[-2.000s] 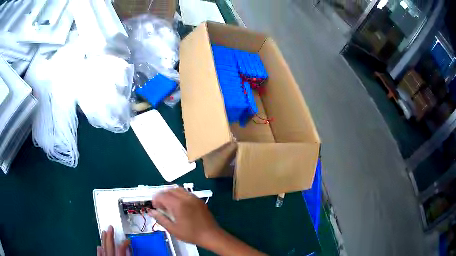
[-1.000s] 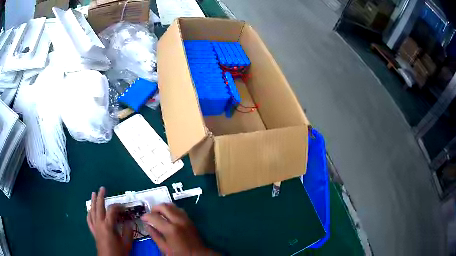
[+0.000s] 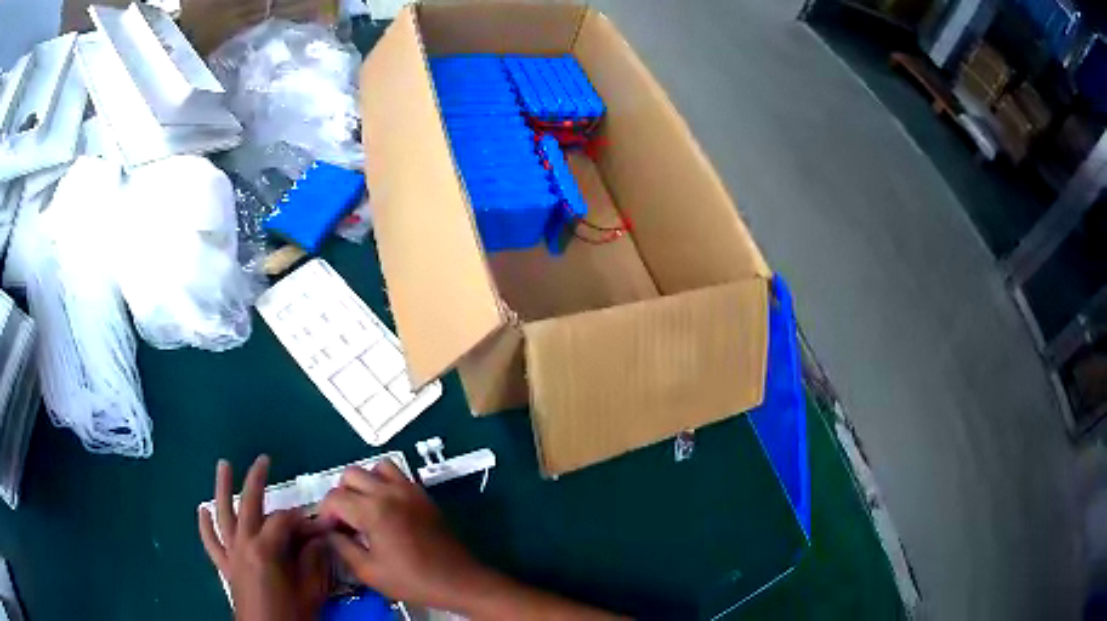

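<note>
The white solar panel unit (image 3: 291, 491) lies at the bottom of the view on the green bench, its open compartment mostly covered by my hands. A blue battery pack (image 3: 362, 607) shows in it at the bottom edge. My left hand (image 3: 257, 552) is over the left side of the compartment, two fingers raised. My right hand (image 3: 395, 534) meets it from the right, fingertips bent together inside the compartment. What the fingertips touch is hidden. The white back cover (image 3: 346, 352) lies above the unit, ribbed side up. A white plastic bracket (image 3: 455, 465) lies right of the unit.
An open brown carton (image 3: 643, 376) holds rows of blue packs, with a blue crate (image 3: 787, 400) beyond its right side. White cable bundles (image 3: 85, 352), clear bags (image 3: 291, 85), a loose blue pack (image 3: 316, 206) and white housings (image 3: 146, 85) lie at left. A grey walkway (image 3: 850, 243) runs right.
My right hand has stayed over the compartment, and my left hand has moved from the unit's lower left to join it. The view has shifted, and the cover now shows its ribbed grid clearly.
</note>
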